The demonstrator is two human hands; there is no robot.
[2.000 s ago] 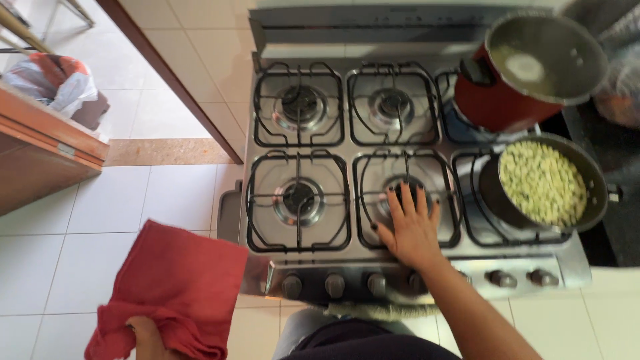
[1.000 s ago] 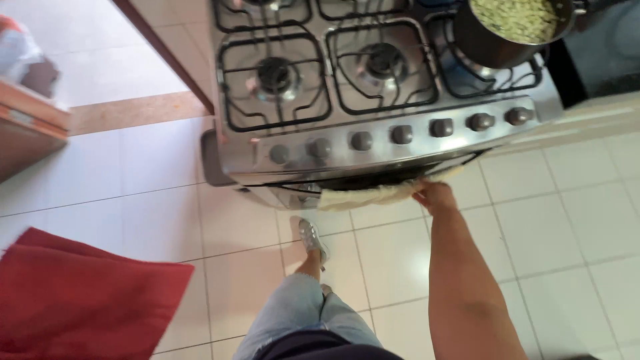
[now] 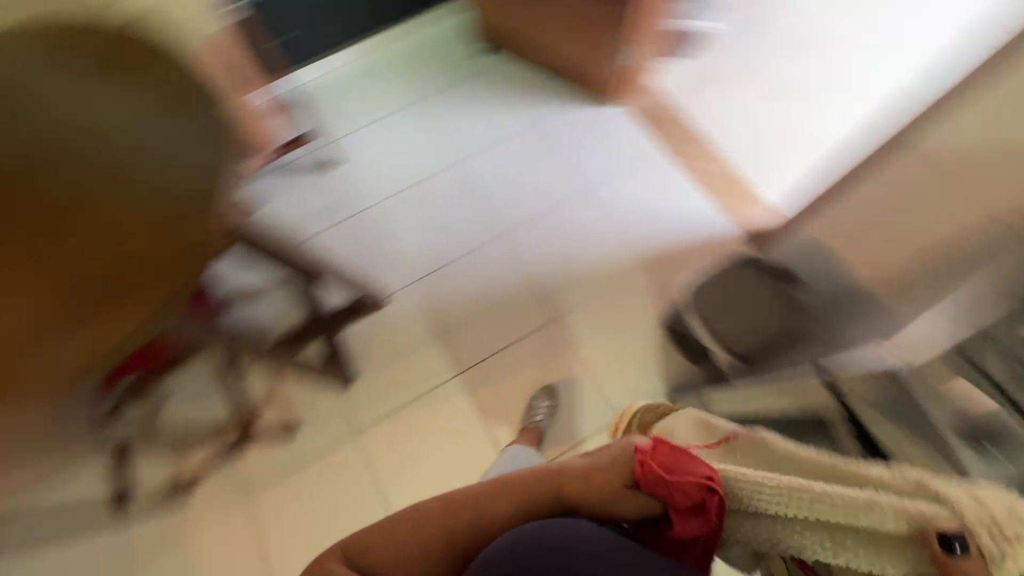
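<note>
My left hand (image 3: 612, 480) is closed on a bunched red cloth (image 3: 680, 496), low in the head view and right of centre. Against it lies a cream terry towel (image 3: 832, 488), which runs to the lower right corner beside the blurred stove (image 3: 944, 408). Of my right hand (image 3: 952, 552), only a finger or thumb with a dark nail shows, at the towel's right end. It touches the towel; the rest of the hand is out of view.
A large brown rounded surface (image 3: 104, 208), much blurred, fills the left side. Near it are a dark-framed chair or stool (image 3: 312, 320) and part of another person (image 3: 248, 104). A wooden cabinet or door (image 3: 560, 40) stands at the top, above the tiled floor (image 3: 480, 200).
The view has swung strongly away from the stove top. The red cloth, held out to the left before, is now bunched beside the cream towel, which hung at the stove's front a second ago.
</note>
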